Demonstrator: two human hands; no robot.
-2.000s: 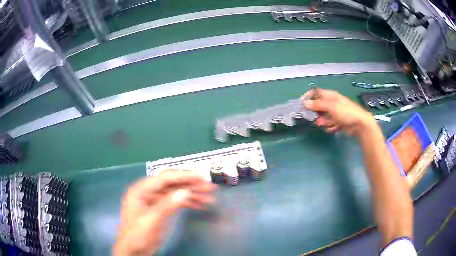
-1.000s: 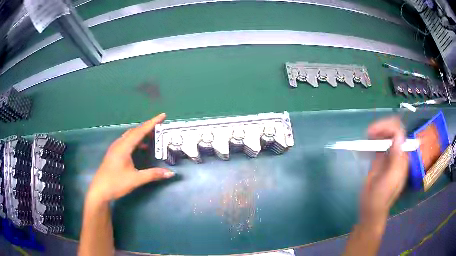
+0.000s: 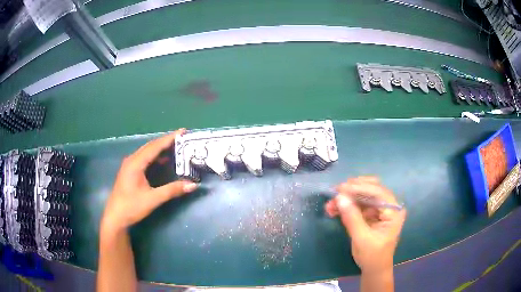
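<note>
The working stack of plates (image 3: 257, 149) lies in front of me, silver on top, with layered dark edges below its notched front side. My left hand (image 3: 145, 182) is at the stack's left end, fingertips at the back left corner and thumb near the front left corner; it looks closed around that end. My right hand (image 3: 368, 214) holds the tweezers (image 3: 377, 202) like a pen, tips pointing left, just in front of the stack's right part. Tiny copper-coloured pieces (image 3: 273, 231) lie scattered in front of the stack.
Waiting stacks (image 3: 54, 202) stand at the left bench edge, another stack (image 3: 21, 112) behind them. A single plate (image 3: 400, 78) lies at the back right, beside darker plates (image 3: 477, 93). The blue bin (image 3: 477, 179) with orange-brown contents and a tan strip (image 3: 505, 191) is at right.
My right hand set down a plate on the green surface at the back right, took the tweezers and moved left to the stack. My left hand came to the stack's left end.
</note>
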